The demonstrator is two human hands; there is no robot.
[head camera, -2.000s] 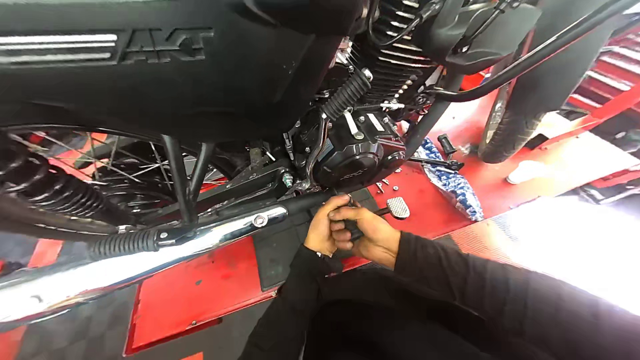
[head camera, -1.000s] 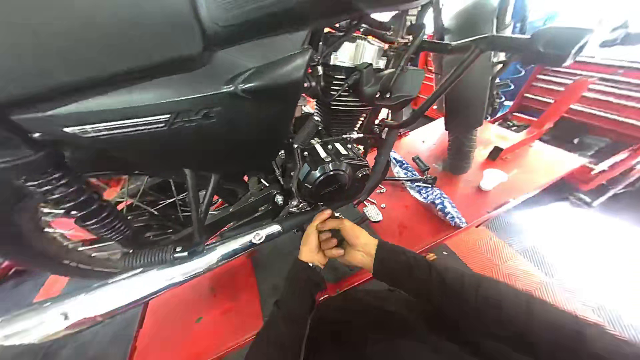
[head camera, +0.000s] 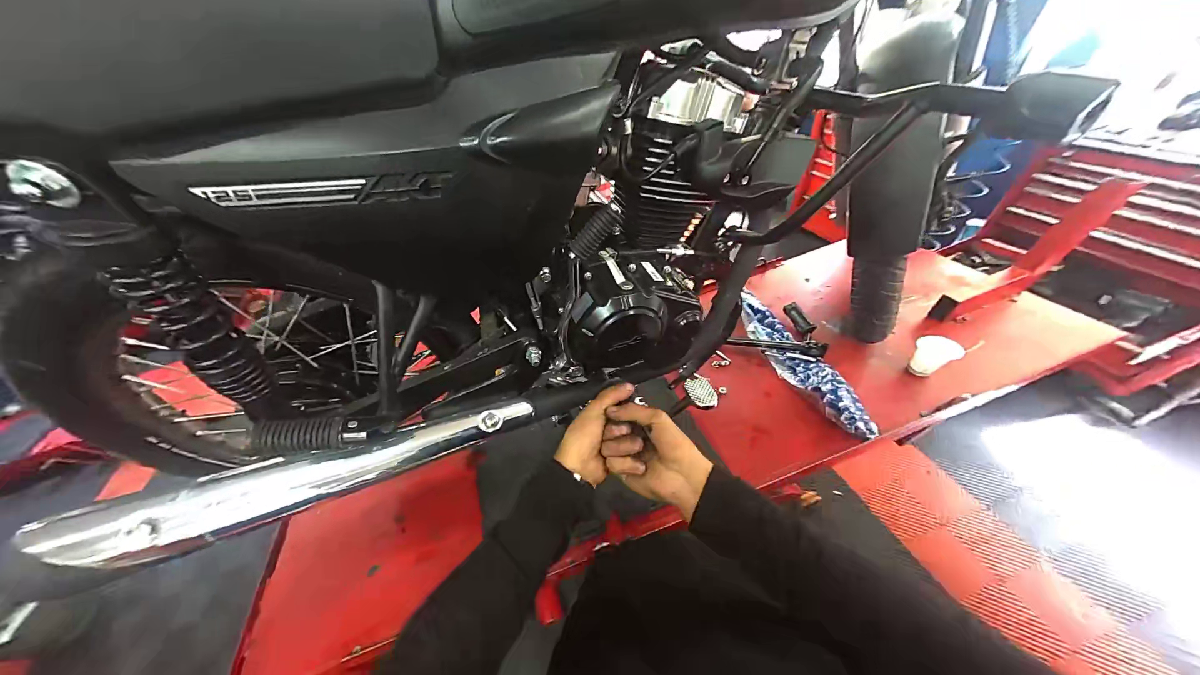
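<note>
My left hand [head camera: 592,437] and my right hand [head camera: 658,456] meet in front of the motorcycle's black exhaust pipe, fingers curled close together. A small dark thing may be between the fingers, but they hide it and I cannot tell what it is. Just above the hands is the black engine side cover [head camera: 619,323]. The chrome muffler [head camera: 309,487] runs off to the left of my left hand. Close to the right hand, on its upper right, is a metal brake pedal pad [head camera: 700,393]. Small bolts [head camera: 720,361] lie on the red platform beyond it.
The motorcycle stands on a red lift platform [head camera: 375,562]. A blue and white patterned cloth [head camera: 820,384] lies to the right, beside a black footrest bar [head camera: 773,347]. Farther right are a white cup-like object [head camera: 935,355] and a red tool cabinet [head camera: 1116,216]. The crash bar [head camera: 834,183] juts out above.
The view has shifted, showing more of the front wheel and cabinet. Both hands stay together near the exhaust pipe, with their fingers slightly rearranged.
</note>
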